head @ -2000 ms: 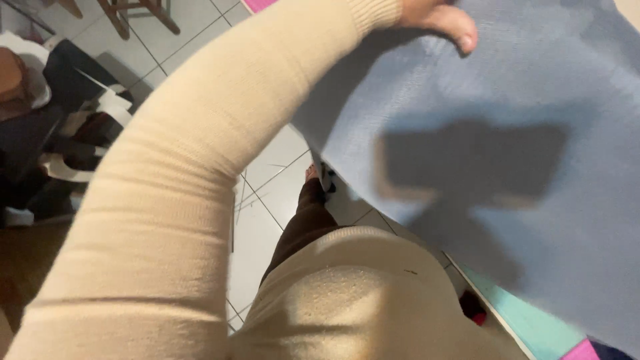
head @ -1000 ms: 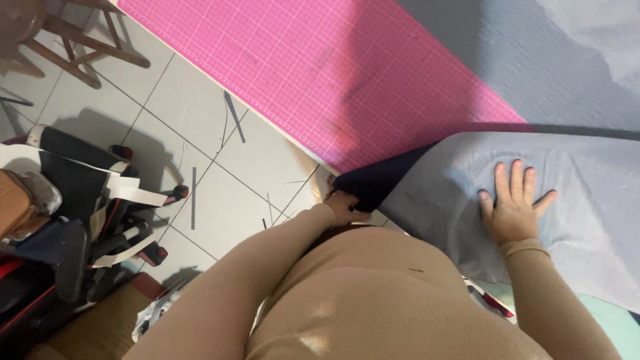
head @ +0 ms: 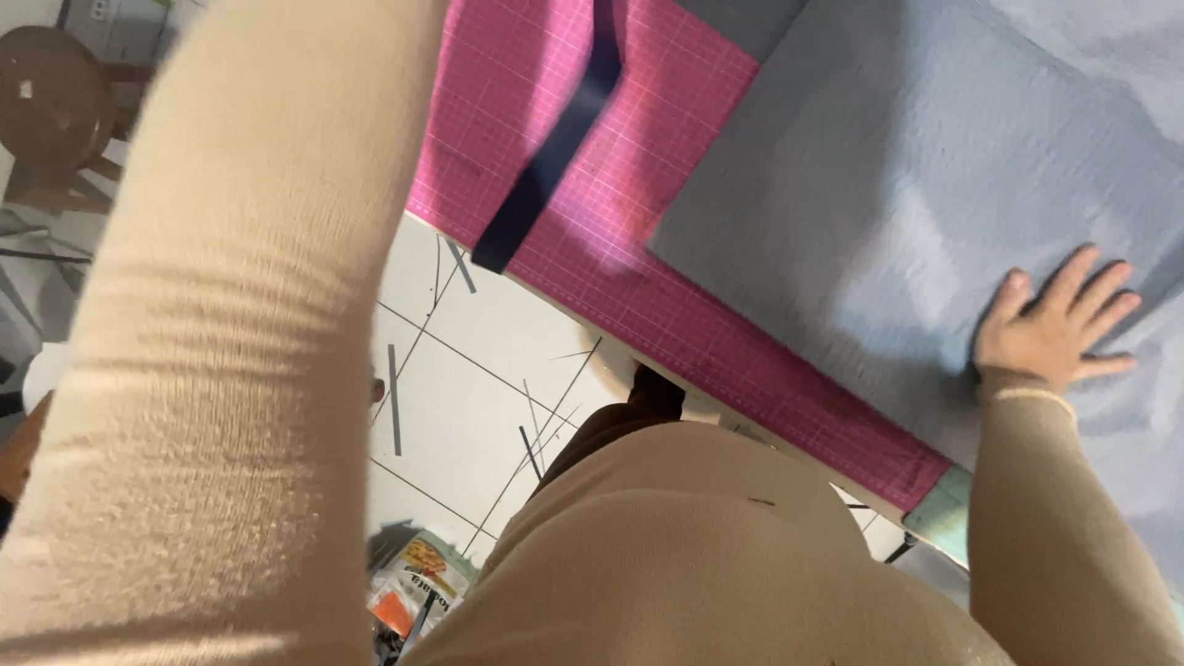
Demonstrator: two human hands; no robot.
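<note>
A large sheet of grey-blue fabric (head: 795, 194) lies over a pink cutting mat (head: 592, 203) with a white grid. My right hand (head: 1054, 324) rests flat on the fabric at the right, palm down and fingers spread. My left arm reaches up along the left side in a beige sleeve, and its hand is beyond the top edge of the view. A dark navy strip (head: 546, 162) crosses the mat, with its lower end at the table edge. A darker grey piece (head: 745, 23) shows at the top, by the fabric's edge.
Thin dark offcuts (head: 395, 398) are scattered on the white tiled floor (head: 462, 342). A round brown wooden stool (head: 55, 102) stands at the upper left. A printed plastic bag (head: 416, 587) is on the floor near my body. Light green material (head: 943, 513) shows beside the mat's lower corner.
My left hand, at the fabric's near corner a second ago, has moved up out of view. The near part of the mat, covered by fabric then, now shows, and the navy strip lies across the mat.
</note>
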